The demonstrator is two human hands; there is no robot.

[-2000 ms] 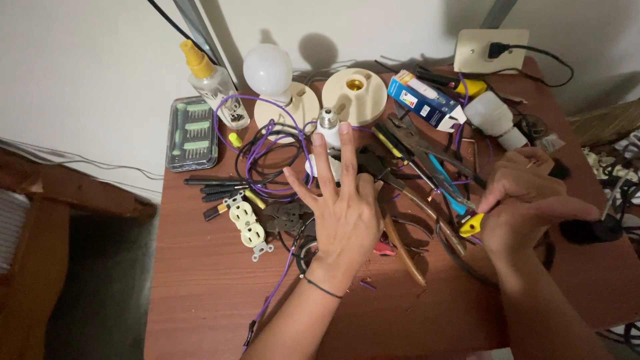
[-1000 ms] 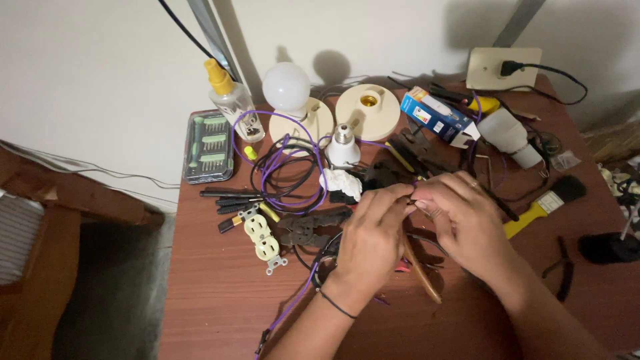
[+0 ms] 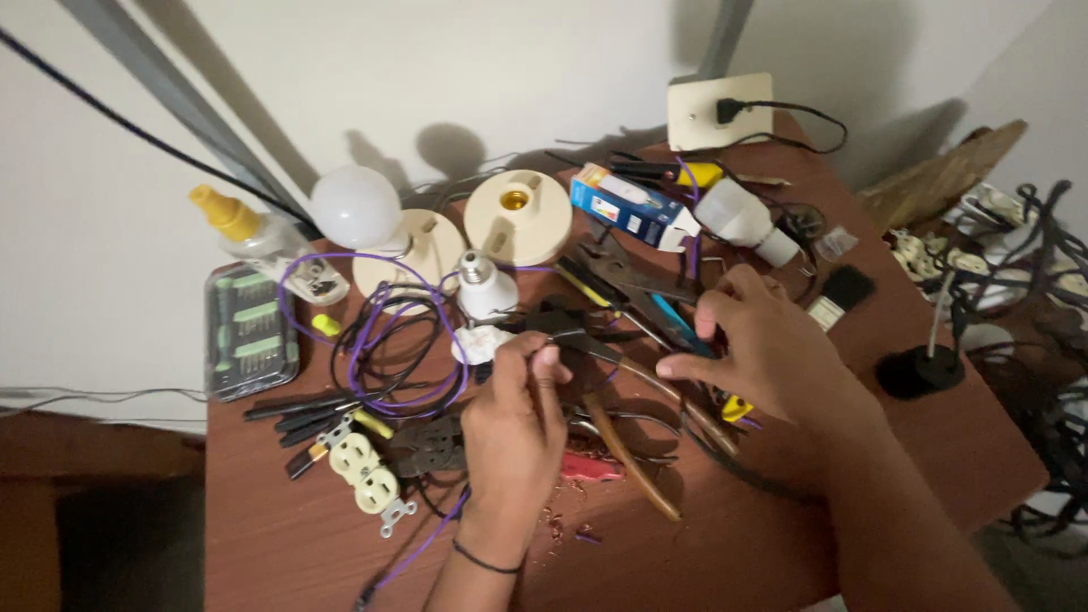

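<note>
My left hand point(image 3: 520, 408) pinches a small, thin dark piece, perhaps a wire end, between thumb and fingertips. Just beyond it lie pliers with brown handles point(image 3: 633, 450) and a white LED bulb point(image 3: 487, 289) with its screw base up. My right hand point(image 3: 748, 348) hovers with thumb and fingers apart over the tools, near a yellow-handled tool point(image 3: 738, 408) and a blue-handled tool point(image 3: 680, 323). Coiled purple and black wires point(image 3: 361, 348) lie left of the bulb. A cream duplex receptacle point(image 3: 364, 472) rests left of my left hand.
Two round lampholders point(image 3: 518, 217) stand at the back, one bearing a globe bulb point(image 3: 355, 206). Around them are a spray bottle point(image 3: 280, 246), a bit set case point(image 3: 252, 331), a blue bulb box point(image 3: 633, 206), another bulb point(image 3: 738, 217), a brush point(image 3: 840, 297) and a wall outlet point(image 3: 721, 110).
One second ago both hands were together at the fingertips; now my right hand has moved away to the right with its fingers apart. Two seconds ago my left hand was spread above the tools.
</note>
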